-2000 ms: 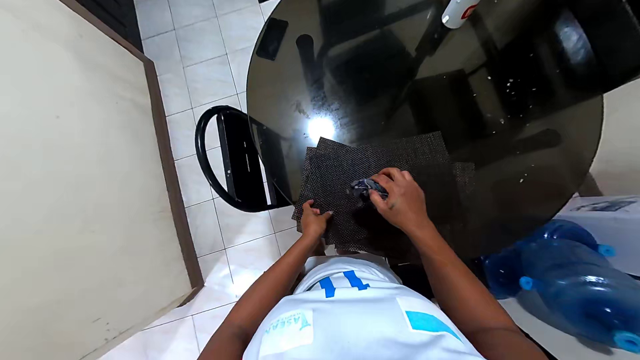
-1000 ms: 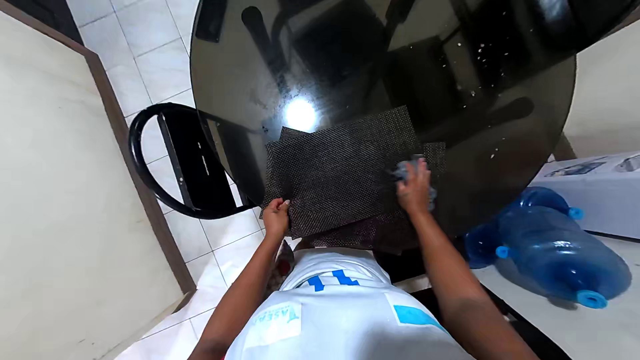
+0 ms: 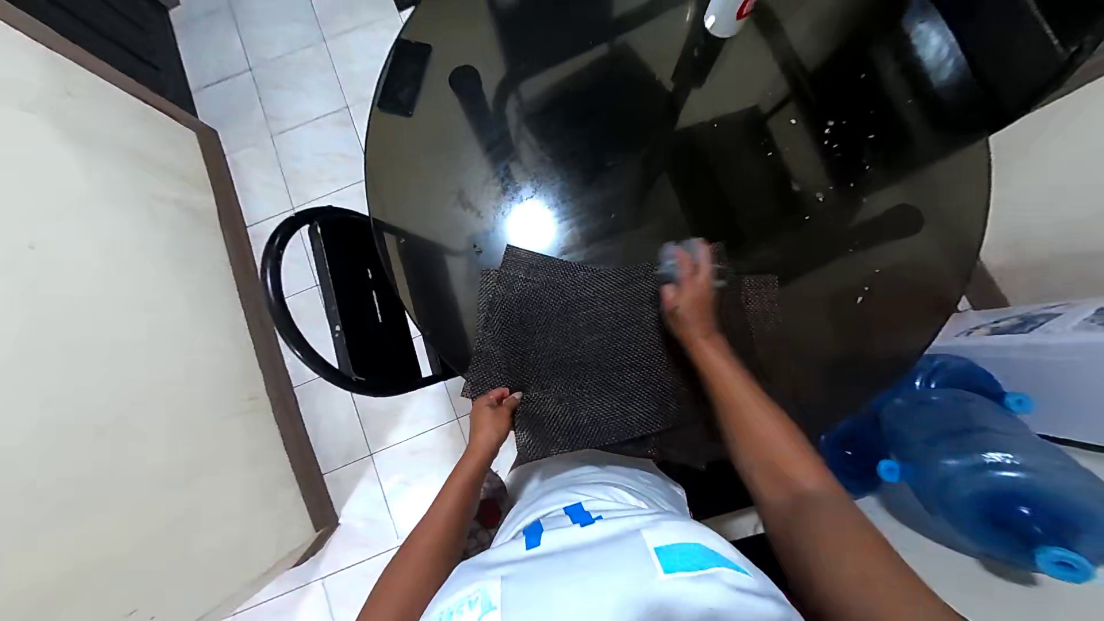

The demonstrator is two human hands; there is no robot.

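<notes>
Several dark woven placemats (image 3: 586, 345) lie overlapped at the near edge of a round glass table (image 3: 914, 336). My left hand (image 3: 492, 418) pinches the near left edge of the top placemat between thumb and fingers. Over the upper right corner of the placemats is my right hand (image 3: 690, 297), closed on a crumpled grey cloth (image 3: 677, 261); it is blurred, and whether the cloth touches the mat I cannot tell.
Pale crumbs (image 3: 828, 129) dot the glass at the right. A dark phone (image 3: 404, 78) lies at the far left rim, a white container (image 3: 727, 15) at the far side. A black chair (image 3: 362, 302) stands left; blue water jugs (image 3: 992, 466) and a white box (image 3: 1035, 354) are at right.
My right hand with the cloth has moved from the middle of the placemats to their right side, and since a second ago to the far right corner. My left hand stays at the near left edge.
</notes>
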